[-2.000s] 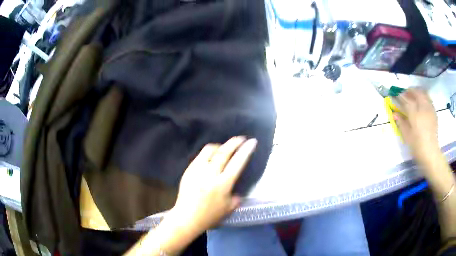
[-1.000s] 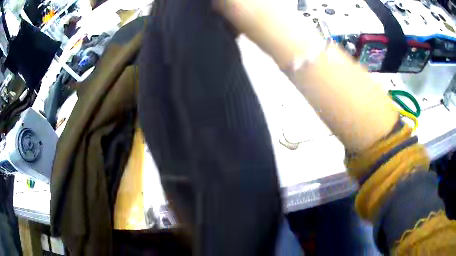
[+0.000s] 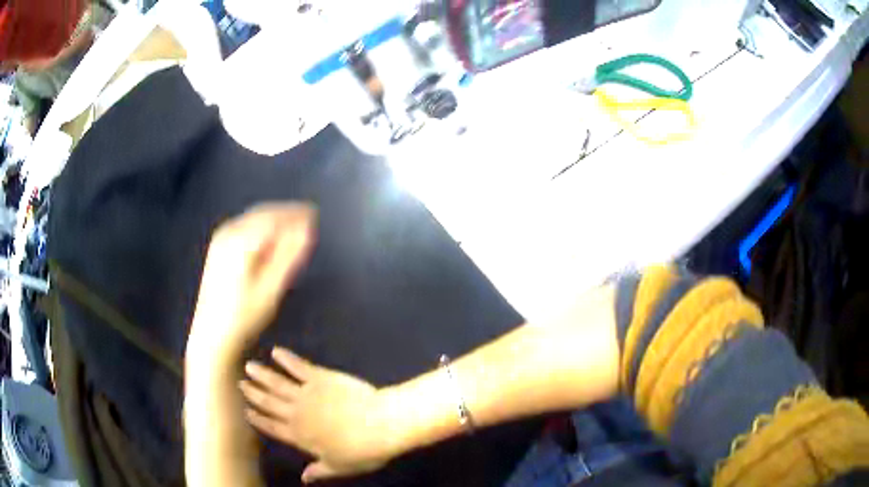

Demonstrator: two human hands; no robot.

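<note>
A dark fabric panel lies spread over the left and middle of the white table, its right edge running diagonally down towards my lap. My left hand is blurred over the panel, fingers curled; whether it pinches cloth cannot be told. My right hand lies palm down on the panel near the front, fingers apart, just right of my left forearm. A brown seam line crosses the cloth at left. Scissors with a green and a yellow loop lie on the table at upper right.
The sewing machine head with a blue stripe stands at top centre, its presser foot area beside the panel's upper edge. A red-framed display is above. Brown cloth hangs at lower left. Part of a person with red headwear shows at top left.
The dark cloth, hanging in folds before, now lies spread flat on the table. My right arm has come back from across the table onto the cloth. My left hand has come into view. The view has shifted.
</note>
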